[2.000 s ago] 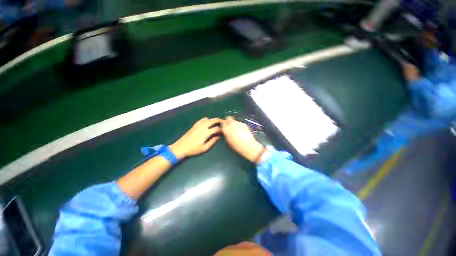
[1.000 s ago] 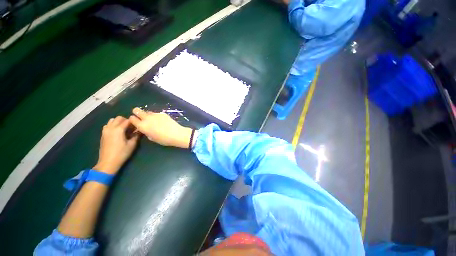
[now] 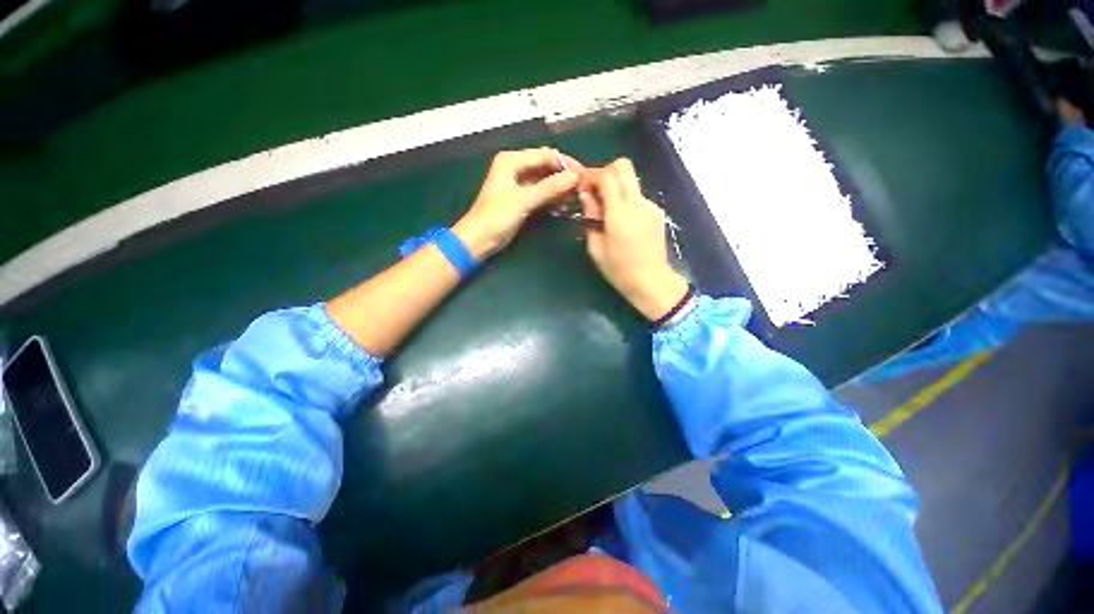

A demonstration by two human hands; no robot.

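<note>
My left hand (image 3: 520, 196) and my right hand (image 3: 624, 226) meet fingertip to fingertip over the dark green bench, left of the parts tray. A tiny whitish piece (image 3: 561, 162) shows at my left fingertips; it looks like a small strip. The right fingertips are pinched together, and what they hold is too small to tell. A few thin white strips (image 3: 673, 228) lie on the bench beside my right hand, partly hidden by it. The black-edged parts tray (image 3: 708, 228) is heaped with white strips (image 3: 777, 206).
A smartphone (image 3: 50, 420) lies at the far left, with clear plastic bags (image 3: 14, 564) below it. A white edge strip (image 3: 324, 152) separates the bench from the green conveyor (image 3: 396, 60). Dark trays show on the conveyor. Another person's blue sleeve (image 3: 1071, 180) is at the right edge.
The view has swung back left, so the smartphone shows again. My hands remain together, and a small whitish piece now shows at the left fingertips.
</note>
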